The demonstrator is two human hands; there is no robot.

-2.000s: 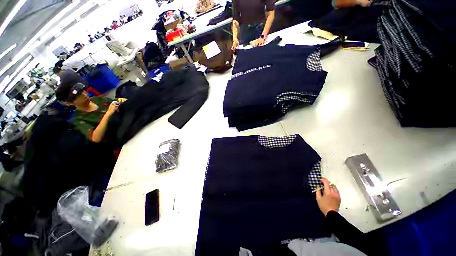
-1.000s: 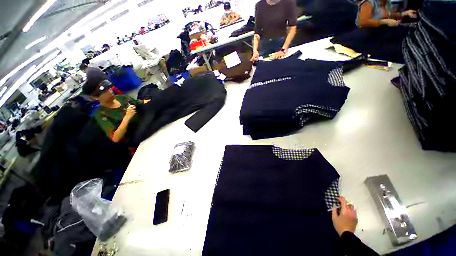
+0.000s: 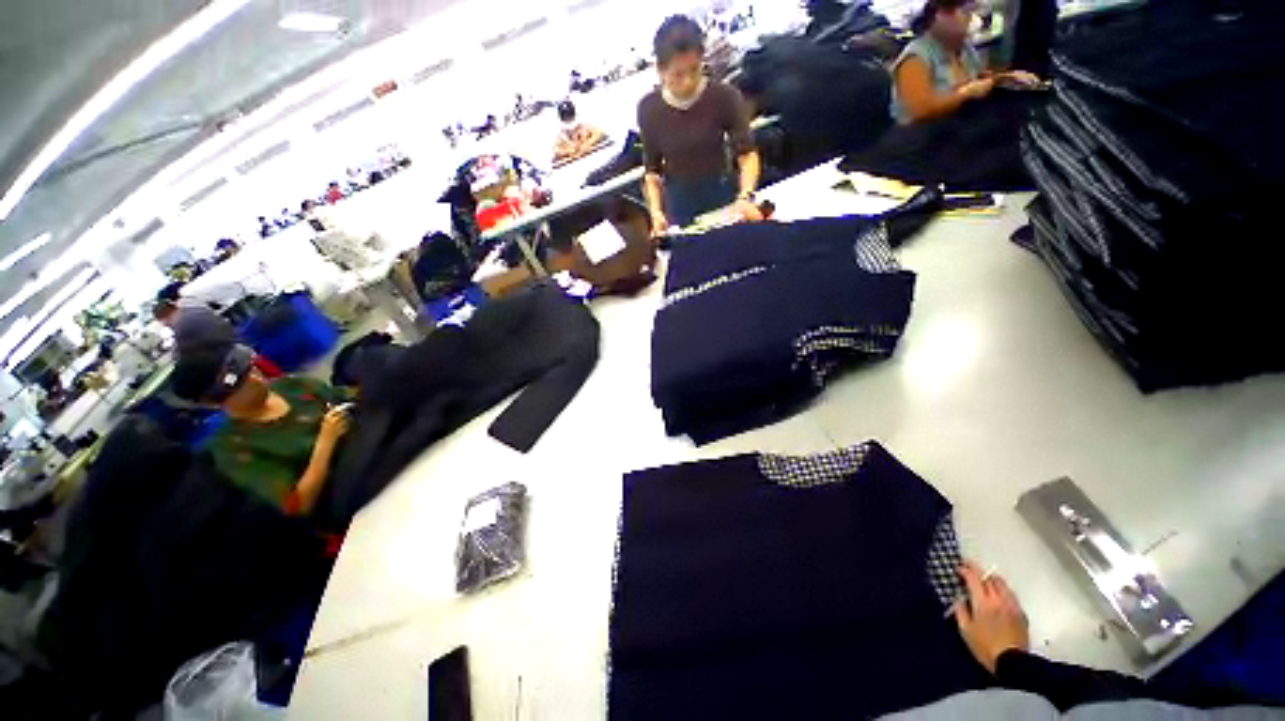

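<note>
A navy-black garment body (image 3: 775, 592) lies flat on the white table nearest me, with checked lining at its neck and armhole; its lower part is cut off by the picture's edge. My right hand (image 3: 995, 620) is at its right armhole edge, fingers bent around a thin pale marking tool (image 3: 989, 573), small and blurred. My left hand is not in view. A silver metal block (image 3: 1105, 566) lies on the table to the right of my right hand.
A garment pile (image 3: 775, 317) lies across the table (image 3: 972, 380), with a tall dark stack (image 3: 1149, 211) at right. A bag of small parts (image 3: 492, 538) and a phone (image 3: 450, 686) lie at left. Workers stand across the table and at left.
The view has tilted up, so the garment and phone sit lower and more of the workers shows. My right hand stays at the armhole. The worker across now handles a pale strip.
</note>
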